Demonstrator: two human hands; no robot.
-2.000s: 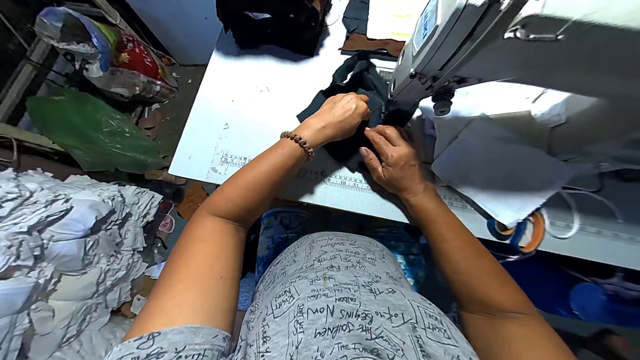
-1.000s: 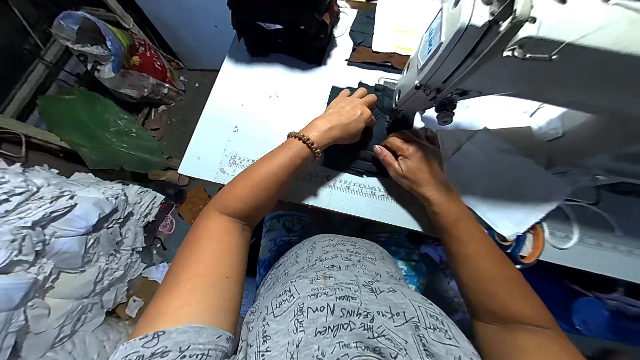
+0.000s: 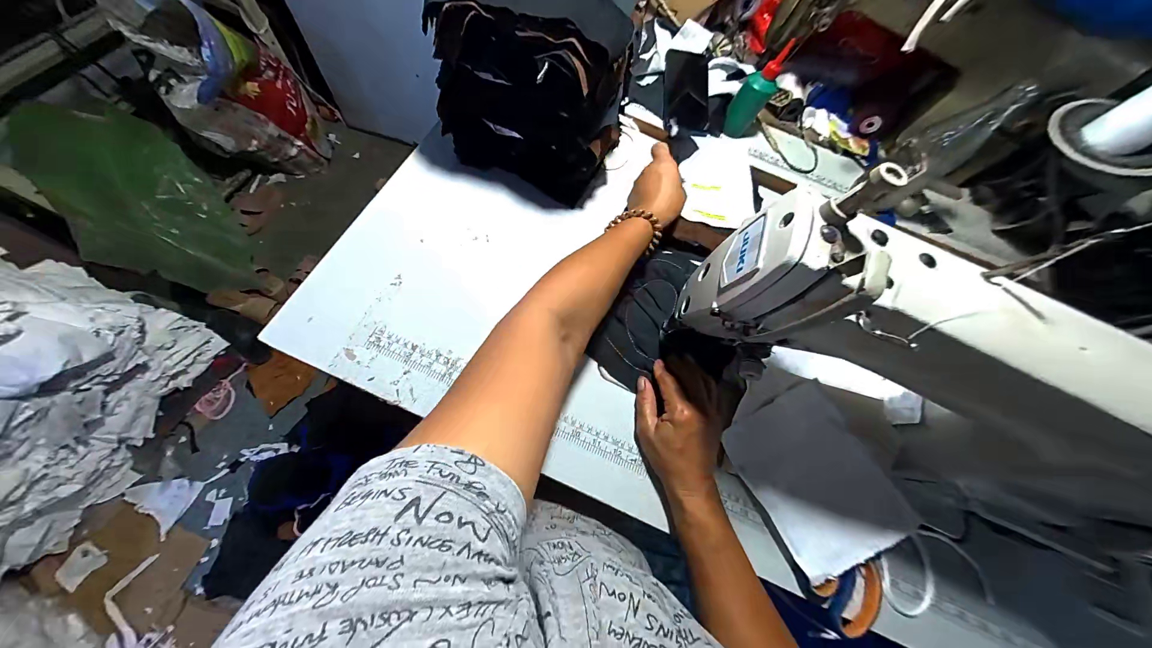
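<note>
My left hand (image 3: 659, 187) reaches far across the white sewing table (image 3: 432, 270), its fingertips at a small dark piece (image 3: 681, 144) beside white sheets with yellow marks; whether it grips the piece I cannot tell. My right hand (image 3: 681, 418) rests at the needle area of a Juki sewing machine (image 3: 765, 270), its fingers against black fabric that is partly hidden under the machine head. Dark stitched fabric pieces (image 3: 634, 315) with loose thread lie left of the needle, under my left forearm.
A tall stack of black cut pieces (image 3: 531, 99) stands at the table's back left. Behind the machine are a green bottle with a red tip (image 3: 754, 94) and scraps. White fabric (image 3: 819, 477) and tape rolls (image 3: 859, 598) are on the right. White cloth (image 3: 72, 387) is heaped at left.
My left hand has left the dark fabric by the needle and moved away across the table toward the back. My right hand has stayed near the needle. The view has shifted.
</note>
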